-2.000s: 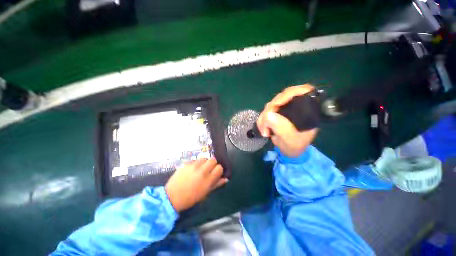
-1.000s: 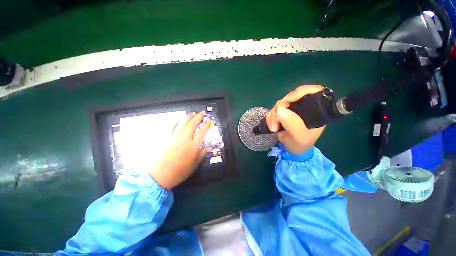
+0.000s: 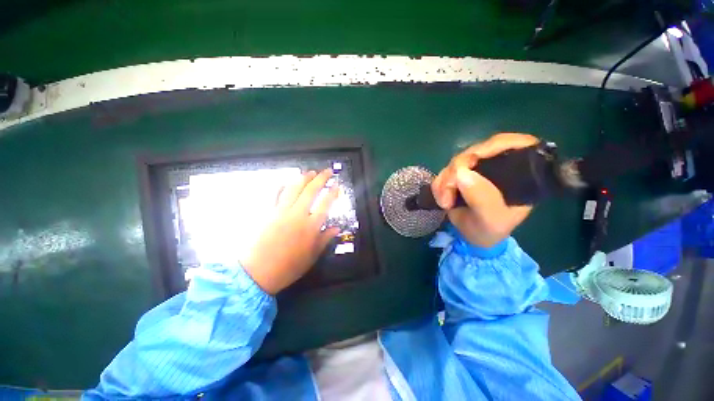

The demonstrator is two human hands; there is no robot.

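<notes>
The open tablet unit (image 3: pixel 227 211), with a glaring white area, lies in a black tray (image 3: pixel 156 227). My left hand (image 3: pixel 290 231) lies palm down over the unit's right half, fingers slightly spread, holding nothing that I can see. My right hand (image 3: pixel 489 192) is closed around a thick black electric screwdriver (image 3: pixel 513 174). Its tip points left and down onto the speckled round screw plate (image 3: pixel 403 184), right of the tray. Single screws are too small to tell.
A small black device with a red light (image 3: pixel 596 218) lies on the bench at right. A pale green fan (image 3: pixel 632 295) is at the right bench edge. A chipped white rail (image 3: pixel 313 72) runs across the back. A dark cable hangs at upper right.
My left hand has moved from the tray's lower right edge up onto the unit. My right hand still holds the screwdriver at the screw plate. The camera view has shifted somewhat.
</notes>
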